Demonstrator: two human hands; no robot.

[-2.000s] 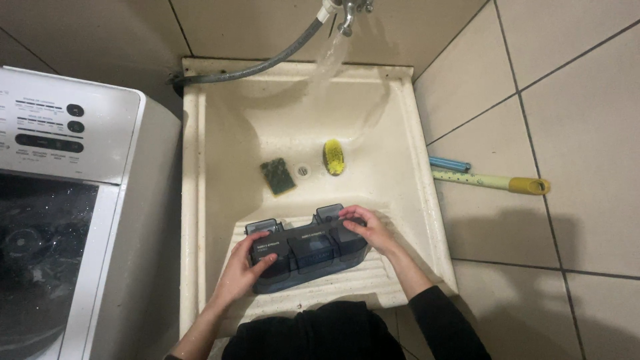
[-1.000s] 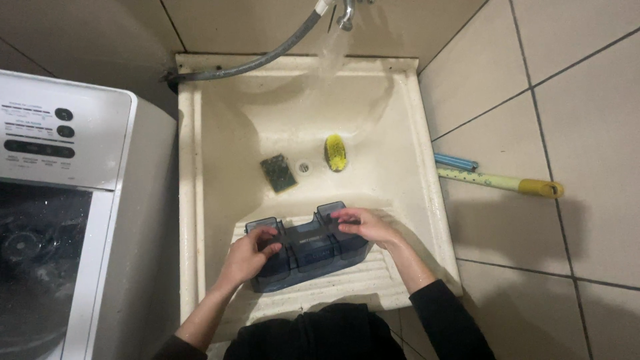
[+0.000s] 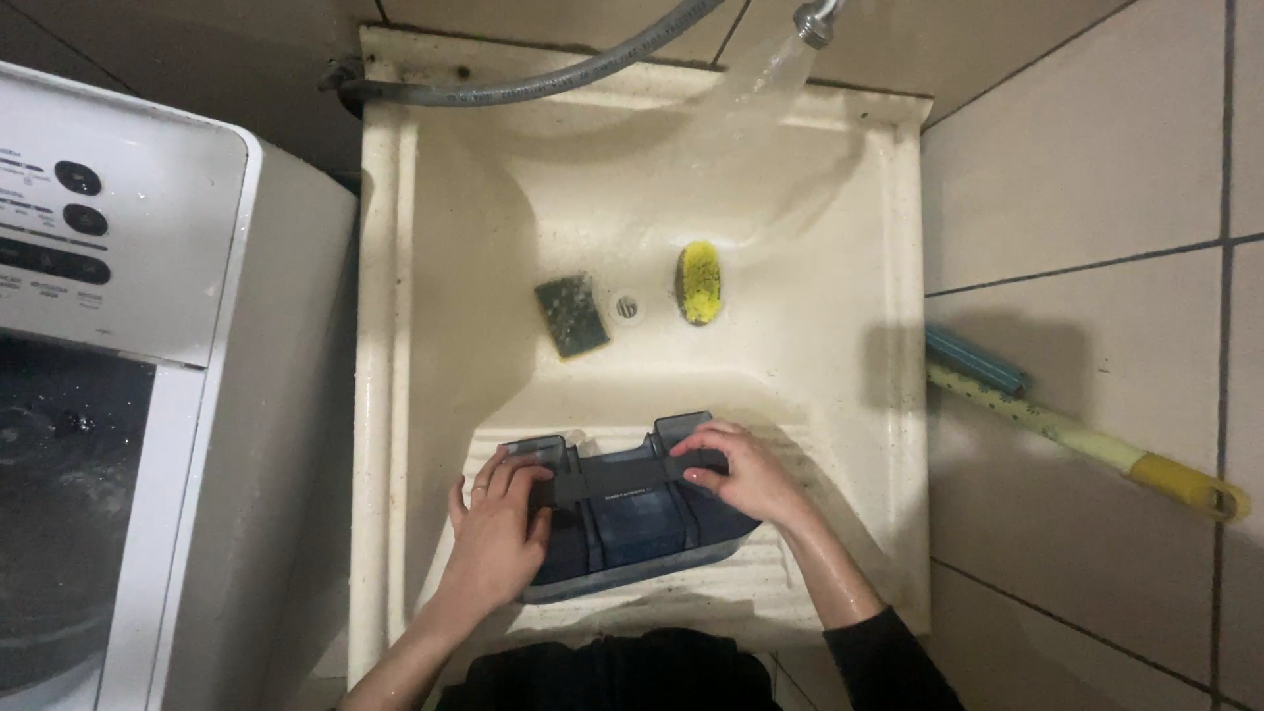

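Observation:
A dark translucent plastic container (image 3: pixel 642 523) with several compartments rests on the ribbed washboard slope of a cream laundry sink (image 3: pixel 383 395). My left hand (image 3: pixel 499 523) grips its left side, fingers over the upper edge and thumb on top. On the right, my right hand (image 3: pixel 736 469) pinches the container's upper right part between thumb and fingers. Beyond it, a sponge (image 3: pixel 573 316) with its dark green side up lies left of the drain (image 3: pixel 626 307). A yellow scrubbing brush (image 3: pixel 700 283), oval and speckled with dark bits, is right of the drain.
Water runs from a metal faucet (image 3: pixel 815 25) at the sink's back. A grey hose (image 3: pixel 553 84) crosses the back rim. A washing machine (image 3: pixel 267 395) stands at the left. At the right, a yellow pole (image 3: pixel 1066 430) and a blue-green one (image 3: pixel 978 360) stick out beside the tiled wall.
My hands have shifted their fingers on the container, which stays on the ribbed slope. The sponge and the yellow brush have not moved.

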